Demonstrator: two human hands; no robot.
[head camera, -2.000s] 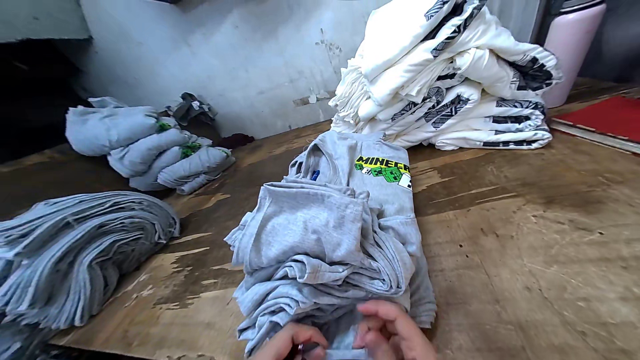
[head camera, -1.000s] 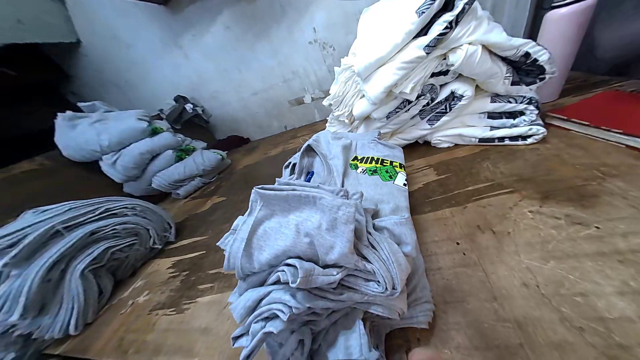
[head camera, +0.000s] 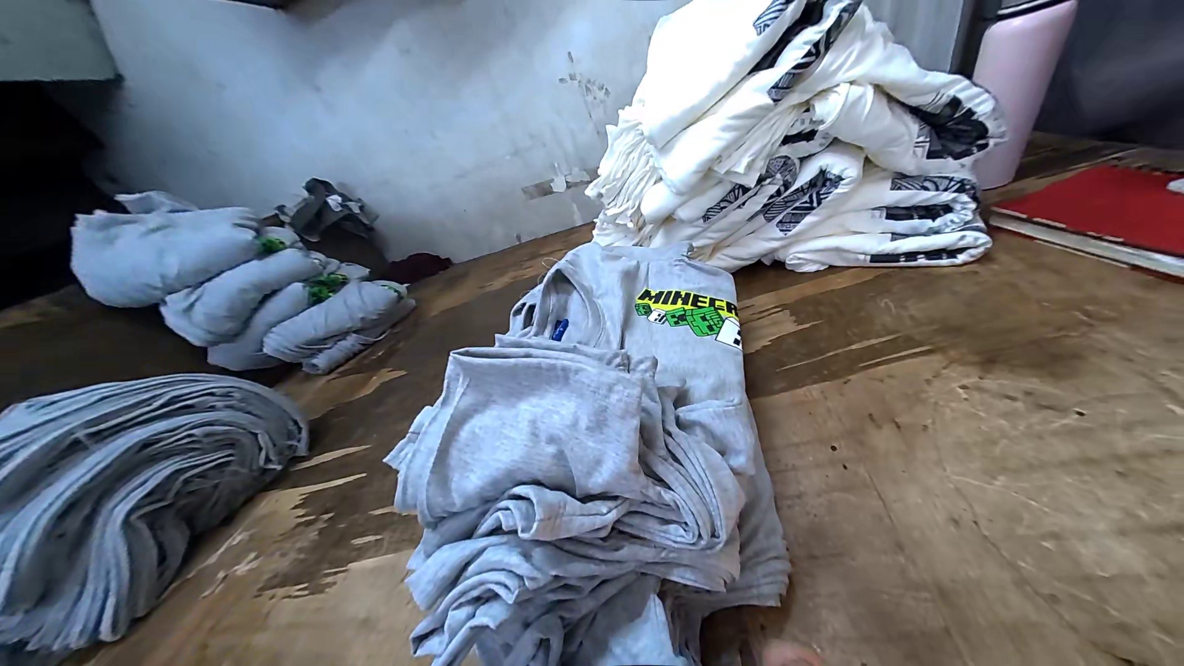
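Folded grey shirts (head camera: 555, 416) lie in a loose, rumpled pile at the centre of the wooden table. Under and behind the pile, a grey T-shirt (head camera: 666, 370) with a green, yellow and black chest print shows its neckline and a small blue tag. A sliver of one hand, perhaps a fingertip, shows at the bottom edge just right of the pile; which hand it is and what it touches cannot be told. The rest of both hands is out of view.
Stacked grey fabric pieces (head camera: 139, 499) lie at the left. Behind them are rolled grey bundles (head camera: 231, 287) with green print. White garments (head camera: 795, 166) with black patterns are heaped at the back, beside a pink bottle (head camera: 1022, 83) and a red book (head camera: 1101, 208). A wall (head camera: 370, 111) stands behind.
Two seconds ago both hands were at the near edge of the grey pile with fingers bent. They have since drawn back out of view, apart from a sliver at the bottom edge.
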